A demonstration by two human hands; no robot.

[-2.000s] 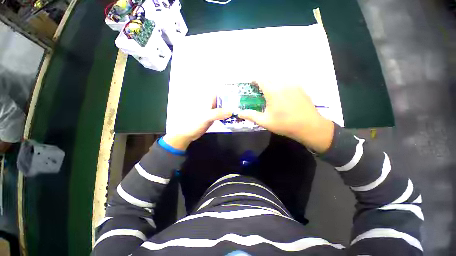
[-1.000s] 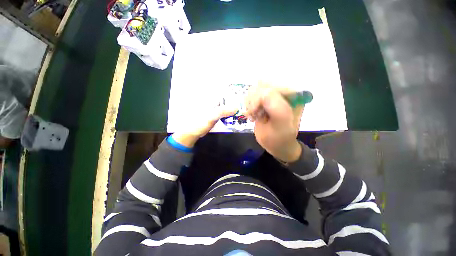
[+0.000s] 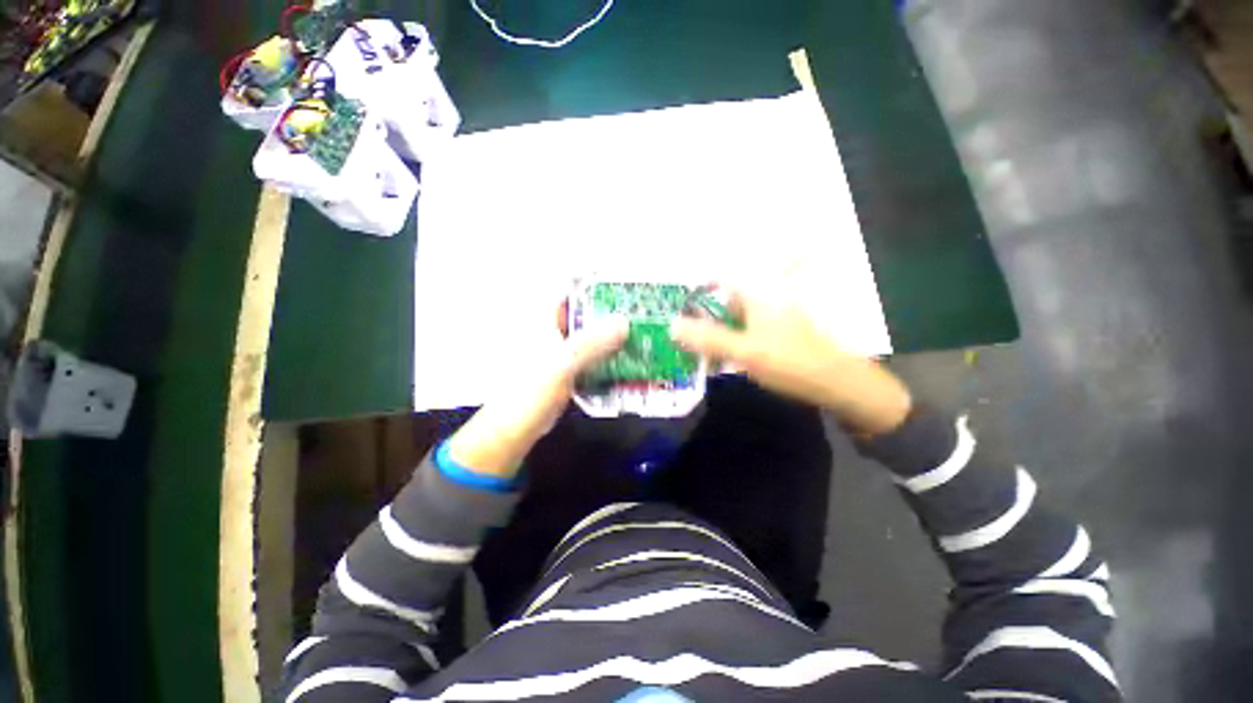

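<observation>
A white plastic housing point(image 3: 640, 402) with a green circuit board point(image 3: 656, 357) in it is at the near edge of the white sheet point(image 3: 618, 179). Red and blue spots, perhaps wires, show at its near end. My left hand point(image 3: 529, 405) grips the housing's left side, thumb over the board. My right hand point(image 3: 776, 354) is on the right side, fingers on the board's upper right, slightly blurred. Whether the right hand also holds a tool is hidden.
Several white housings point(image 3: 364, 186) with boards and coloured wires stand at the upper left. Another white housing point(image 3: 89, 394) is on the green belt point(image 3: 151, 453). A pale rail point(image 3: 245, 412) runs beside the bench. A white cable point(image 3: 543, 39) lies at the far side.
The green-handled screwdriver seen at my right hand is no longer visible. The right hand is now at the housing's right side. The housing shows more fully, past the sheet's near edge. The view has shifted.
</observation>
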